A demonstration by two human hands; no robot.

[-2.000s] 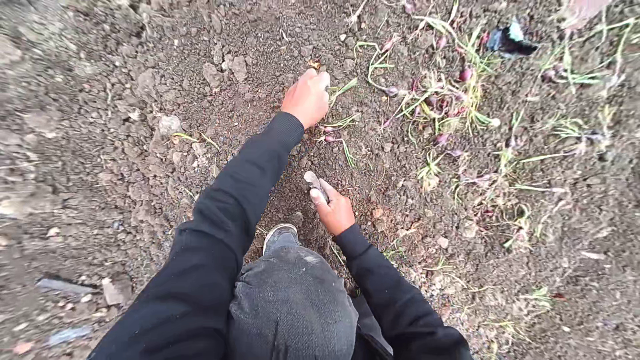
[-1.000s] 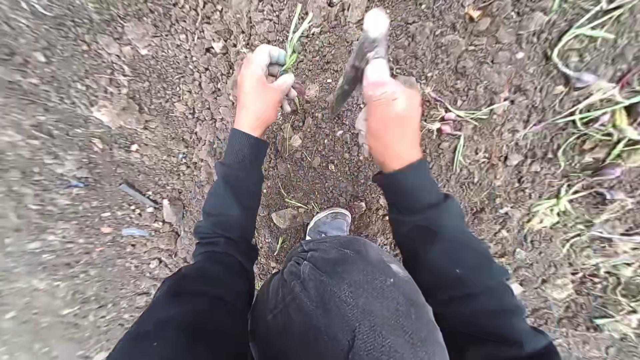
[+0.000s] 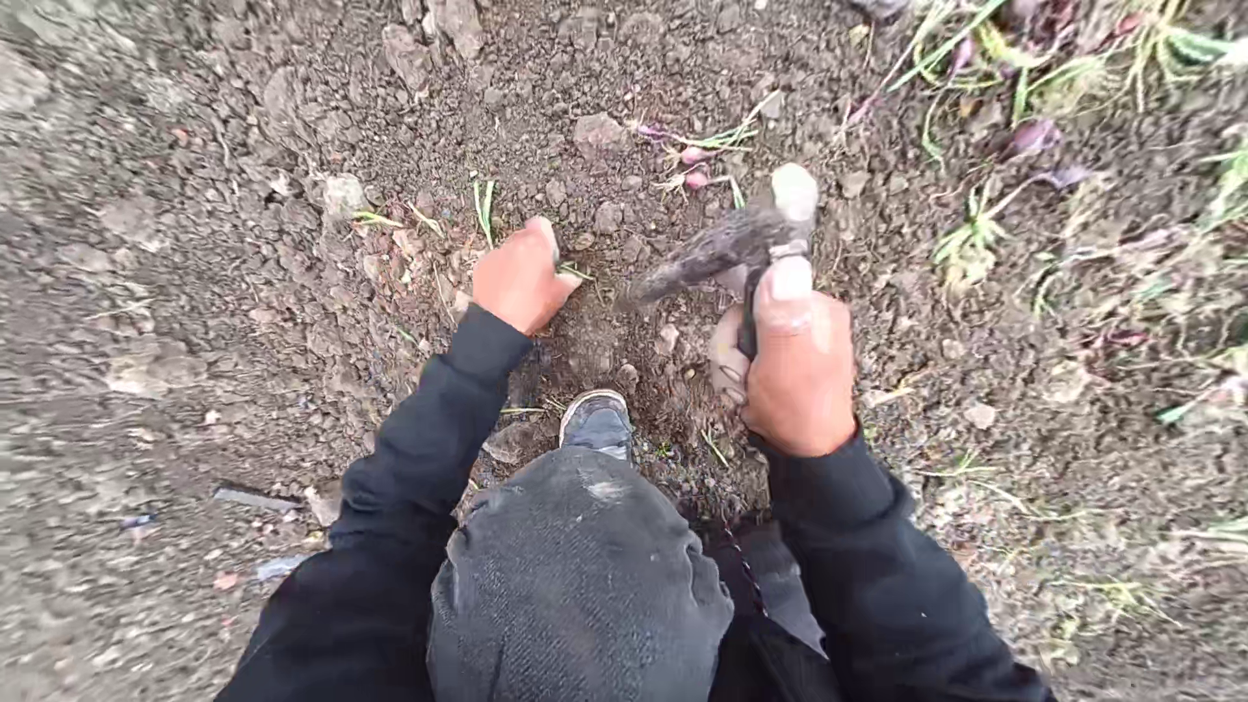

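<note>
My right hand grips a small dirt-caked hand tool, perhaps a hoe or sickle, whose dark blade points left over the soil. My left hand is low at the ground left of the blade, fingers curled; a green shoot shows by its fingertips. Whether it grips the shoot is hidden. Another green shoot stands up from the soil just beyond that hand. Two small red onion bulbs with green leaves lie beyond the blade, near its far side.
More uprooted onions with leaves are strewn along the right. My knee in dark trousers and a shoe are below my hands. Stones, clods and a grey strip lie on the soil at left.
My left hand, which held a green seedling one second ago, is now down at the soil. The tool in my right hand has swung so its blade points left. The view has shifted.
</note>
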